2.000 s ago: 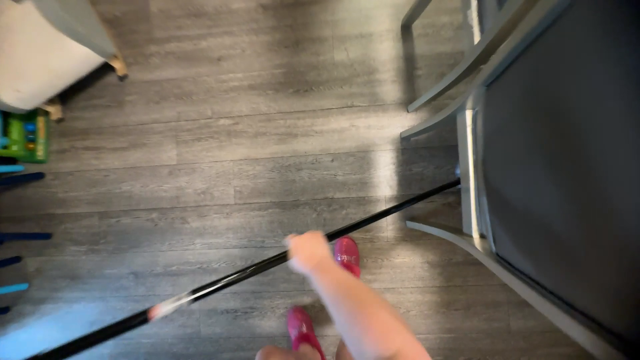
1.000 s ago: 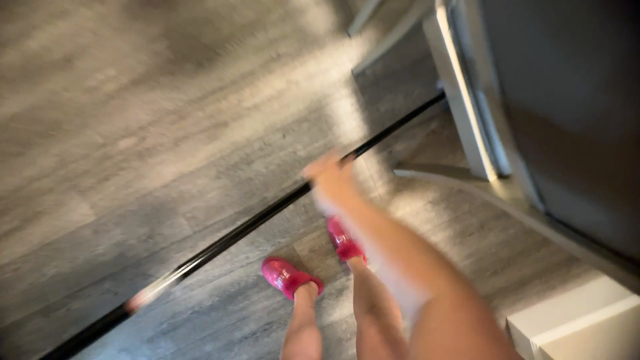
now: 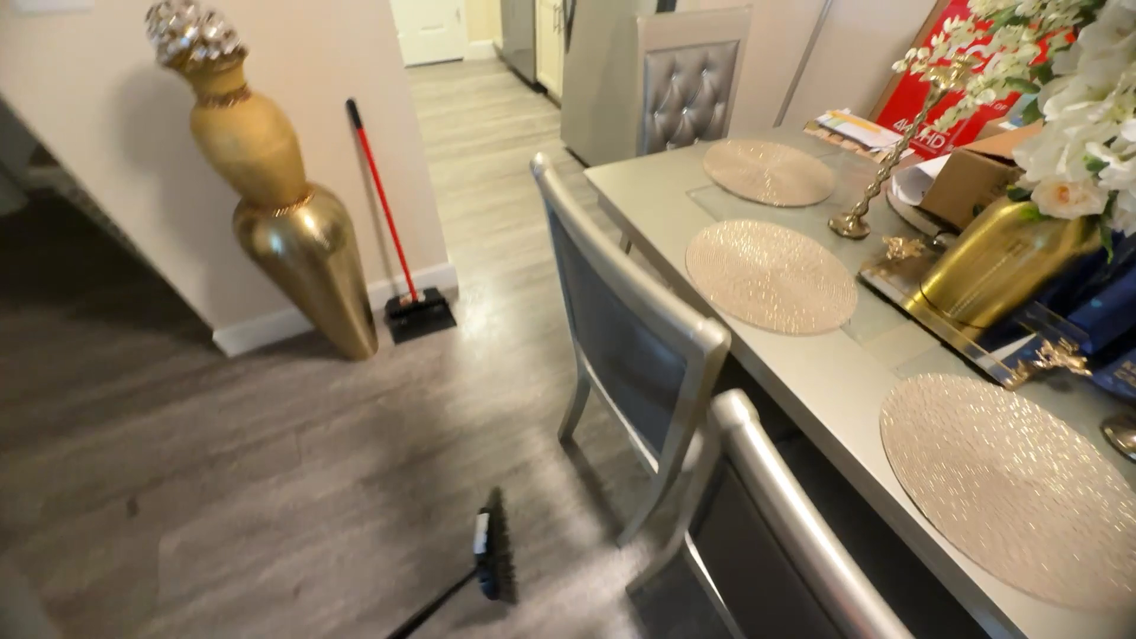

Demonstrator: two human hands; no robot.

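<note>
Neither of my hands shows in the current head view. A broom head (image 3: 493, 550) with dark bristles rests on the wood-look floor at the bottom centre. Its black handle (image 3: 432, 605) runs out of the frame at the lower edge, so what holds it is hidden. A long-handled dustpan (image 3: 421, 314) with a red pole and black pan stands against the wall, right beside a tall gold floor vase (image 3: 306, 257).
Silver-framed chairs (image 3: 621, 319) line the dining table (image 3: 825, 390) on the right. The table bears round placemats (image 3: 770, 276), a gold vase (image 3: 1003, 262) of white flowers and a cardboard box (image 3: 972, 177). Behind, a passage leads to a refrigerator (image 3: 608, 84).
The view has swung up from the floor at my feet to the room ahead. The hand seen on the black pole and the pink slippers have left the view; the broom head now shows.
</note>
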